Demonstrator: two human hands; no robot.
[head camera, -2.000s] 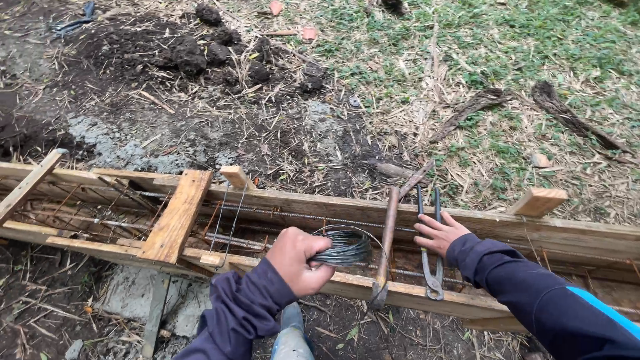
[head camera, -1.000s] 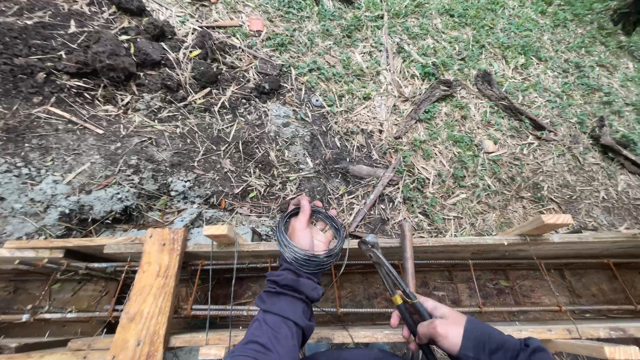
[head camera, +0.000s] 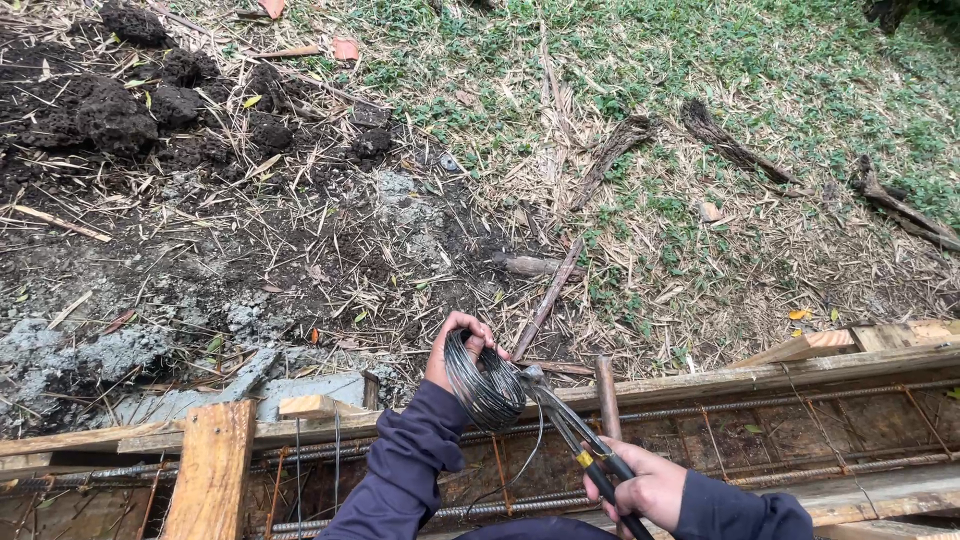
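Note:
A coil of dark tie wire (head camera: 486, 386) is held in my left hand (head camera: 457, 349), its loops around the fingers. One loose wire end hangs from it over the formwork. My right hand (head camera: 637, 487) grips the black handles of a pair of end-cutting nippers (head camera: 574, 427). Their metal jaws are at the right side of the coil; whether they bite on a wire is too small to tell. A round bar (head camera: 607, 397), perhaps a hammer's handle, stands across the formwork's edge behind the nippers.
Wooden formwork (head camera: 675, 386) with steel rebar (head camera: 757, 401) and stirrups inside runs across below. A wooden crosspiece (head camera: 210, 472) spans it at left. Beyond lie a stick (head camera: 551, 296), dark soil clods (head camera: 116, 112), grey mortar (head camera: 127, 356), bark pieces (head camera: 731, 142) and grass.
My right hand, flat near the nippers two seconds ago, has taken them up. The nippers' jaws have come to the wire coil, which my left hand has lifted from over the formwork.

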